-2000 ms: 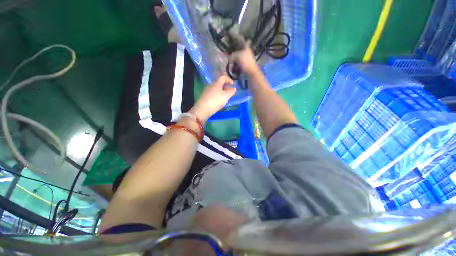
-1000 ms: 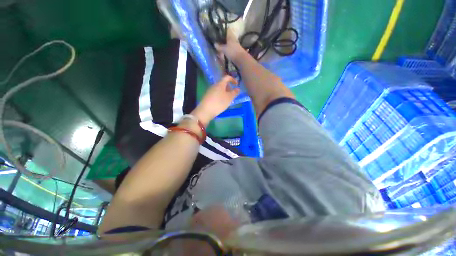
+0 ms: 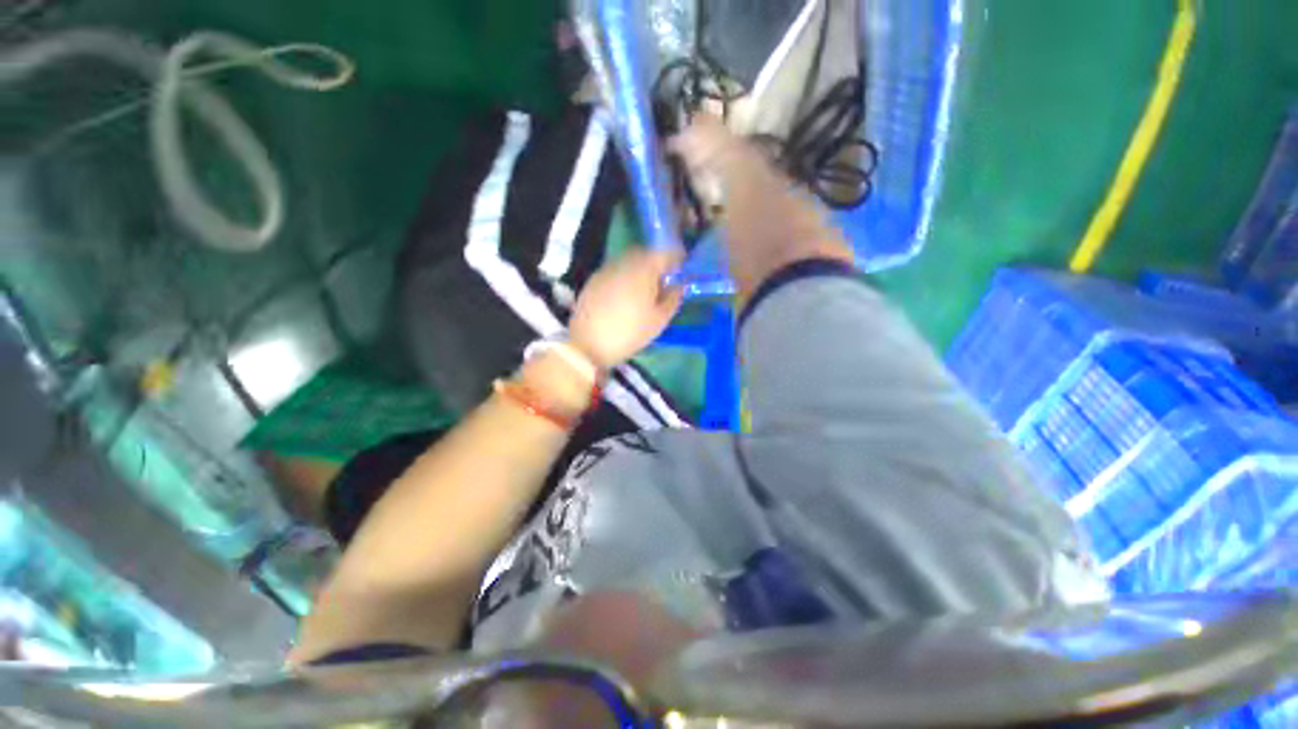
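A blue plastic crate (image 3: 911,235) with a clear liner stands at the top centre, cut off by the top edge. Thick black cords (image 3: 837,143) lie looped in it over pale and grey contents. My right hand (image 3: 708,150) is inside, among cords at the crate's left side. It is blurred and the cords cover its fingers, so its grip is unclear. My left hand (image 3: 626,306) is at the crate's near left corner, fingers curled by the rim; whether it grips the rim is not clear.
Stacked blue crates (image 3: 1125,442) with clear film stand at the right. A blue stool-like frame (image 3: 722,370) is below the crate. A striped dark trouser leg (image 3: 456,285) is left of the crate. A pale looped cord (image 3: 214,157) is at upper left.
The view has shifted, so the crate appears further right. My right hand remains among the cords at the crate's left side. My left hand remains near the crate's corner. The pale cord's loops look different.
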